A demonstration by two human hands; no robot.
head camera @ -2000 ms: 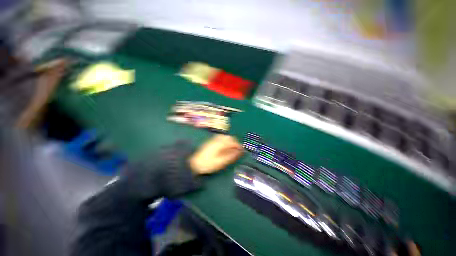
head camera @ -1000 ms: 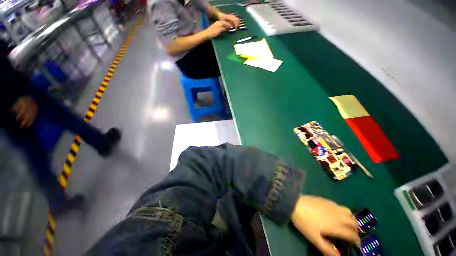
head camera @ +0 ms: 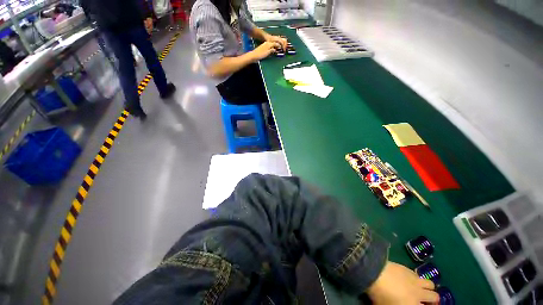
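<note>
Lit smartwatch units lie on the green bench mat at the lower right. The farthest unit [head camera: 420, 248] shows short green and white marks. A second lit unit [head camera: 428, 273] lies just beside my fingers. A third, darker unit [head camera: 445, 295] is at my fingertips near the bottom edge, partly cut off. My left hand [head camera: 405, 287] reaches in at the bottom right, palm down, its lower part cut off by the frame edge. I cannot tell whether it holds a unit. My right hand is not in view.
Right: white blister tray [head camera: 476, 239] with dark watches. Ahead: patterned phone [head camera: 378, 177], pen [head camera: 415, 194], yellow-and-red strip [head camera: 428, 167], paper slips [head camera: 308, 79]. A seated person works on a blue stool [head camera: 245, 126]; another person is in the aisle. White-topped crate [head camera: 241, 173] beside the bench.
The view has swung from the bench row towards the aisle. My left hand has moved nearer the bottom edge, showing more of the far unit. The person in the aisle has walked farther away.
</note>
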